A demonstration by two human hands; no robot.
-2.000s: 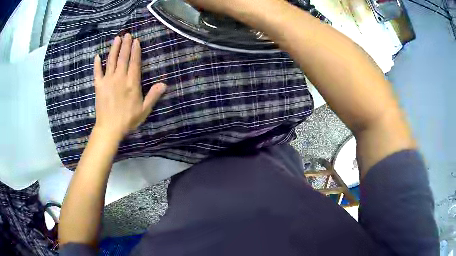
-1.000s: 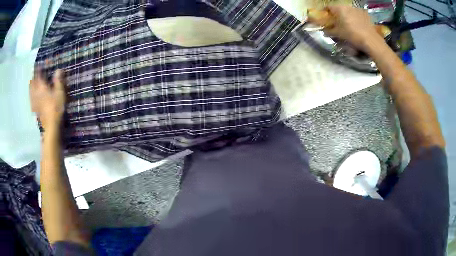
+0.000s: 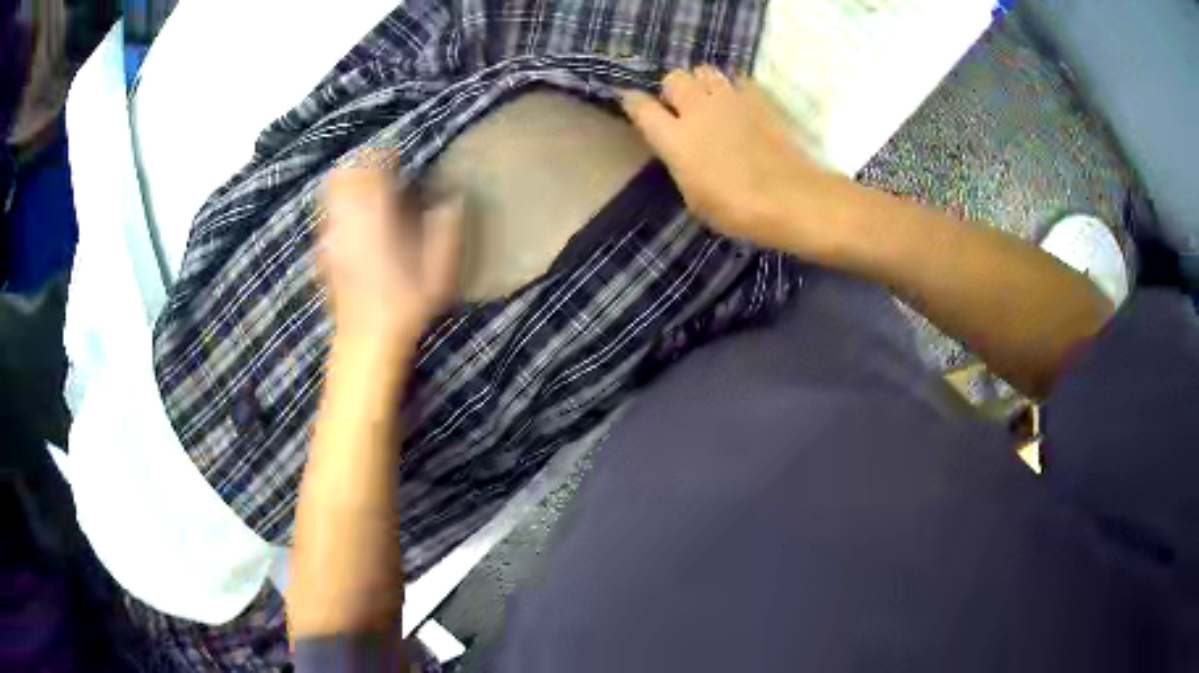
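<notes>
The plaid garment (image 3: 263, 394), dark with white check lines, lies over the pressing form, bunched in folds. The grey-beige pad of the form (image 3: 539, 171) shows through the garment's oval opening. My left hand (image 3: 388, 250) is blurred, at the left end of the opening, thumb apart from the fingers, holding nothing that I can see. My right hand (image 3: 717, 138) is at the right end of the opening, its bent fingertips on the dark edge of the cloth. The iron is not in view.
The white table cover (image 3: 842, 66) shows at the upper right, and white cloth (image 3: 118, 447) hangs along the left. More plaid cloth (image 3: 224, 644) lies at the lower left. A white round object (image 3: 1089, 256) stands over the speckled floor (image 3: 973, 171) at right.
My right hand has let go of the iron and moved left to the garment's opening. My left hand has moved right, off the garment's left end. The view has turned, and the cloth is more bunched.
</notes>
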